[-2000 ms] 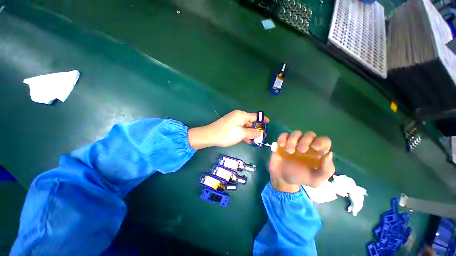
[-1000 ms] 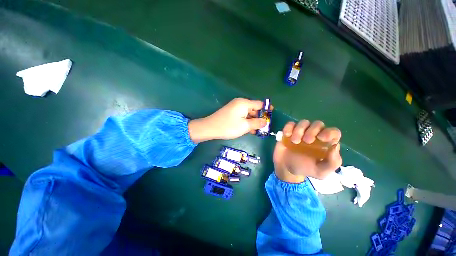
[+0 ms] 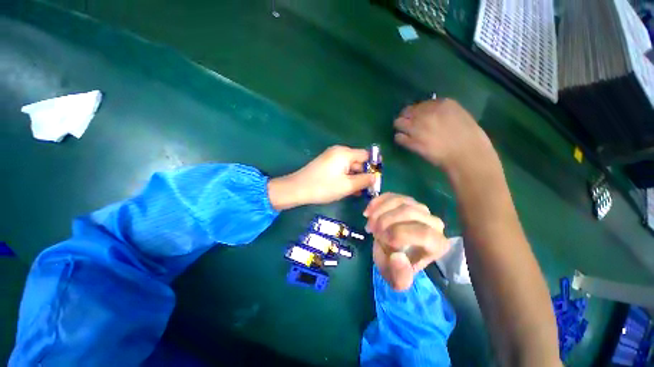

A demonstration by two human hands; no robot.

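Observation:
My left hand (image 3: 333, 175) grips a small blue-framed unit (image 3: 373, 172) near its lower end, its thin pale end pointing up. My right hand (image 3: 407, 240) is curled just below and right of this unit, fingertips close to its lower end. No bottle can be made out in it; its palm side is hidden or blurred. Three like units (image 3: 315, 244) with white and yellow-orange middles lie in a slanted row on the bench, beside an empty blue frame (image 3: 308, 277).
Another person's bare arm (image 3: 502, 236) crosses at right, its hand over the belt. White wipes lie left (image 3: 64, 116) and right (image 3: 456, 262). Blue housings (image 3: 570, 319) are piled lower right. A perforated tray (image 3: 518, 43) and tray stack (image 3: 591, 61) stand upper right.
Another person's arm has reached in over the spot where the unit lay on the belt. My right hand has turned and curled, and the amber bottle no longer shows. My left hand still holds its unit.

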